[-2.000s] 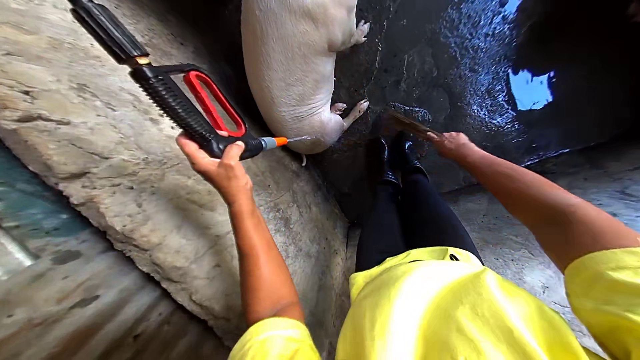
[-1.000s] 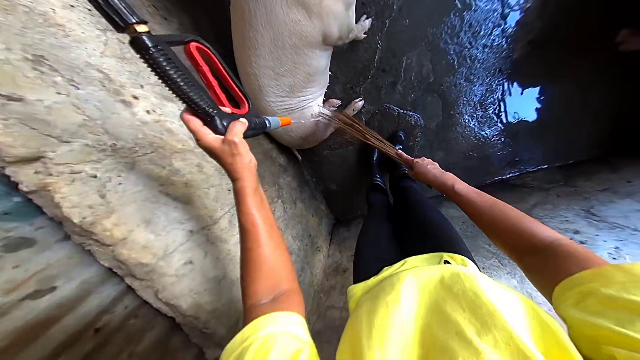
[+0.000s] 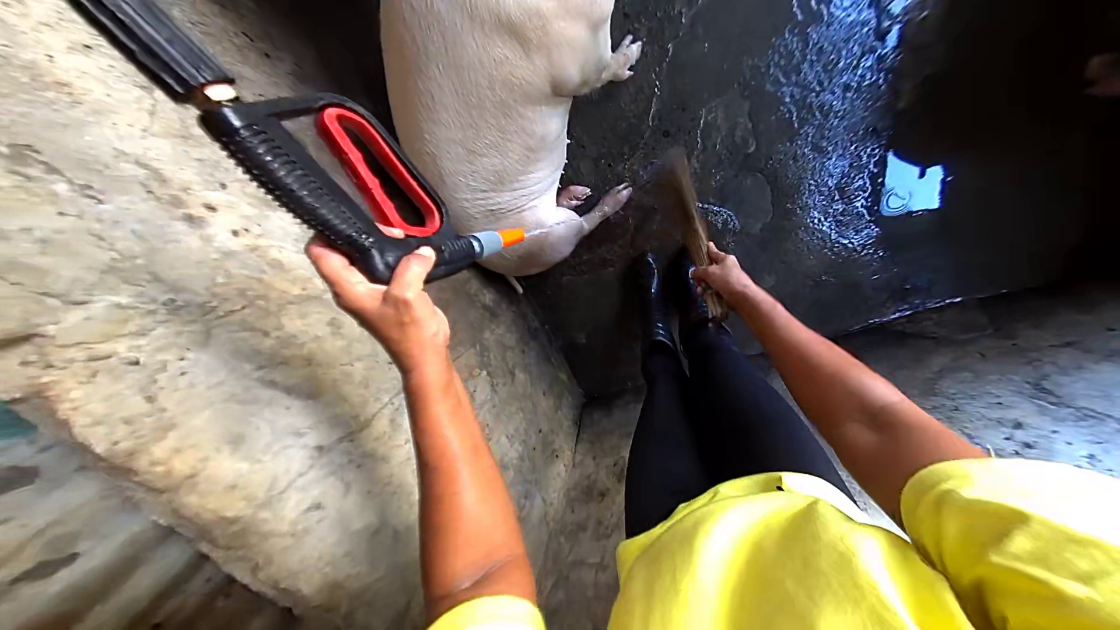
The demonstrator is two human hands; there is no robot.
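Note:
My left hand point(image 3: 385, 289) grips the black handle of a pressure washer spray gun point(image 3: 302, 188) with a red trigger guard and an orange nozzle tip. A thin stream of water runs from the tip toward the rear of a pale pig point(image 3: 499, 114), which lies on the wet floor with its legs to the right. In my right hand point(image 3: 724, 276) is a bundle of thin brown sticks, a stick broom point(image 3: 689, 214). Its far end is blurred and stands over the floor, to the right of the pig's hind feet and apart from them.
A rough concrete wall point(image 3: 219, 350) runs along the left, beside the pig. Dark wet concrete floor point(image 3: 744, 131) with shining water point(image 3: 831, 149) spreads ahead and to the right. My black boots point(image 3: 656, 302) stand just below the broom. A concrete ledge point(image 3: 1006, 359) crosses the right side.
The broom was at the pig's hind end one second ago and has swung right, off the animal. Two seconds ago it was also over the floor. My left hand keeps the spray gun in nearly the same place.

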